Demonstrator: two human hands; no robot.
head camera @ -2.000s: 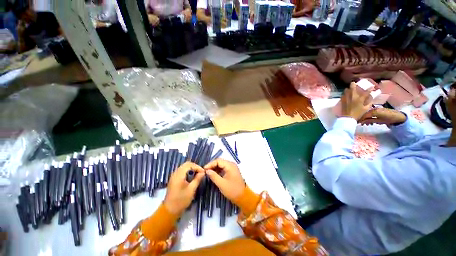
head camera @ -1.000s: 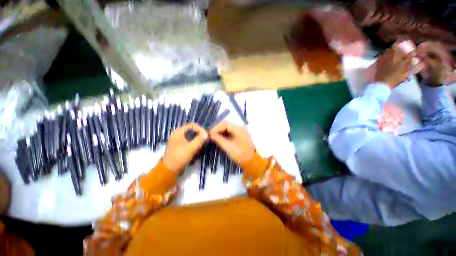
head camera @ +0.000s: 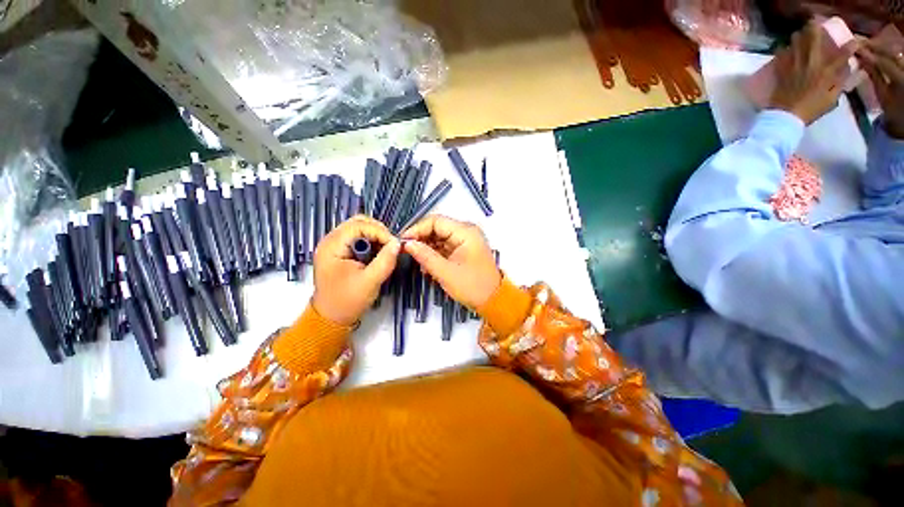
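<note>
My left hand is closed around a black tube, whose round dark open end shows between thumb and fingers. My right hand has thumb and fingertips pinched together, meeting my left fingertips. Something very small and pale may be between them; it is too small to tell. Loose black tubes lie under and around both hands on the white sheet. A wide row of black tubes with pale ends lies to the left.
A thin dark stick lies near the sheet's right side. Behind are a chipped metal upright, clear plastic bags and brown cardboard with reddish-brown strips. A person in light blue sleeves works at right beside small pink pieces.
The view has tilted down, so the bench's far side has moved up out of the picture. Both hands stay together at the tube, with the open end still in my left hand.
</note>
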